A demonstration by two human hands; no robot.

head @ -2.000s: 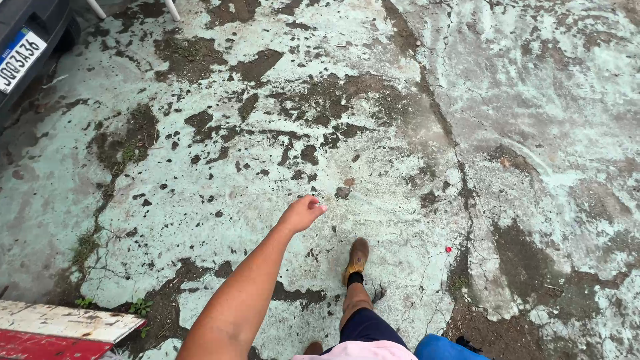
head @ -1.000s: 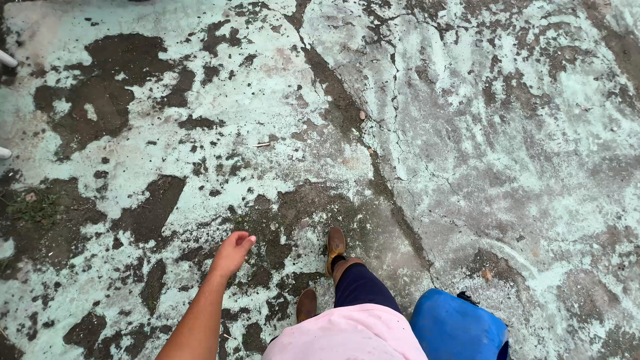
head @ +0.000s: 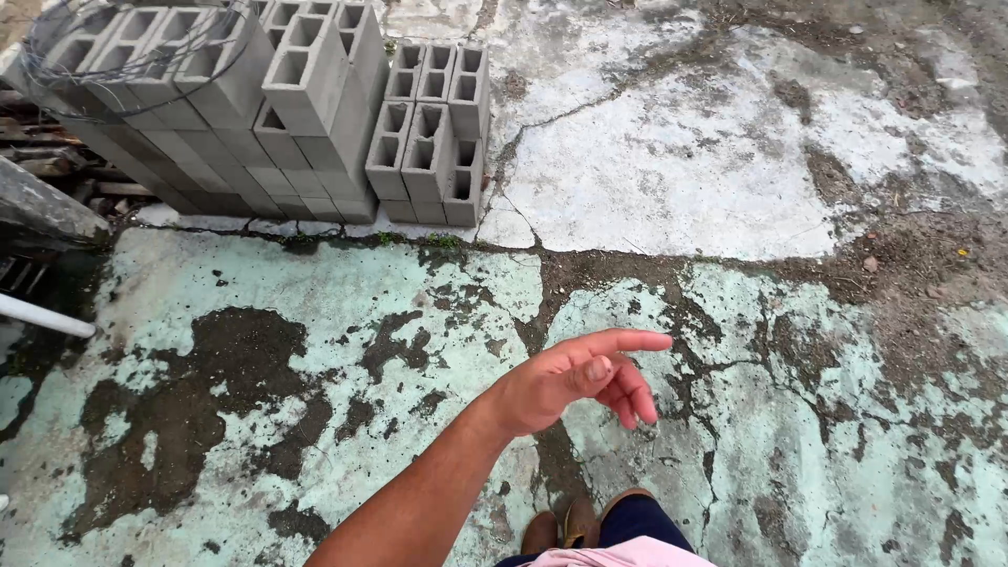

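My left hand [head: 579, 382] reaches in from the bottom, above the cracked concrete ground with worn green paint [head: 354, 283]. It holds nothing; the index finger points right and the other fingers are loosely curled and apart. Beyond it, at the upper left, stand stacked grey hollow concrete blocks [head: 315, 142], with a lower stack of the same blocks [head: 429, 142] at their right side. A coil of wire [head: 150, 98] lies over the top of the taller stack. My right hand is out of view.
Brown boots [head: 581, 520] stand on the ground at the bottom. A white pipe [head: 47, 315] juts in from the left edge, below a weathered grey post or beam [head: 43, 197]. Stacked wooden pieces [head: 51, 165] lie behind it. Loose soil [head: 937, 276] covers the ground at the right.
The view has shifted strongly, and the block stacks have come into it. My left hand's fingers are more spread. The blue object beside my legs has left the view.
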